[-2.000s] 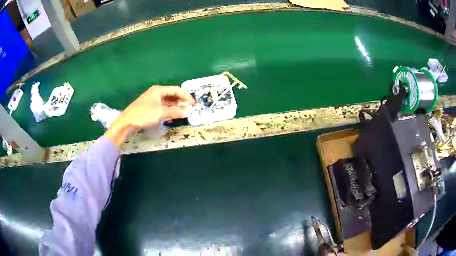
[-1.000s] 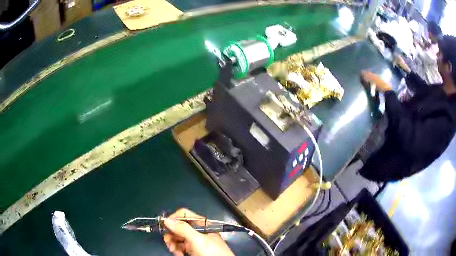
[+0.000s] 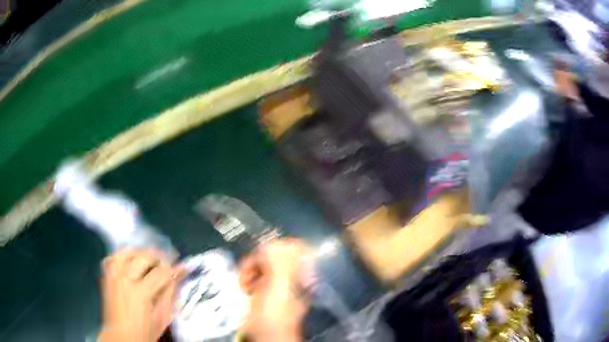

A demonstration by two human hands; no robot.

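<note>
The view is strongly blurred. A white socket housing (image 3: 210, 297) with parts visible inside is between my two hands at the lower left. My left hand (image 3: 137, 287) is closed at its left edge, gripping it. A clear-white bagged cord (image 3: 110, 210) runs up and left from there. My right hand (image 3: 277, 287) is at the housing's right side, closed around the soldering iron (image 3: 234, 220), whose blurred front end points up and left. Whether the right fingers also touch the housing cannot be told.
A black solder unit (image 3: 374, 93) stands in a brown tray (image 3: 400, 247) right of my hands. Gold brass pieces (image 3: 471, 67) lie behind it, and more (image 3: 497, 300) fill a black bin at lower right. A person in dark clothing (image 3: 567, 174) is at the right edge. The green conveyor (image 3: 200, 40) runs behind.
My left hand, out of view a second ago, is now in view with the housing. My right hand with the iron is beside the housing. The view has shifted, and the black unit appears further right.
</note>
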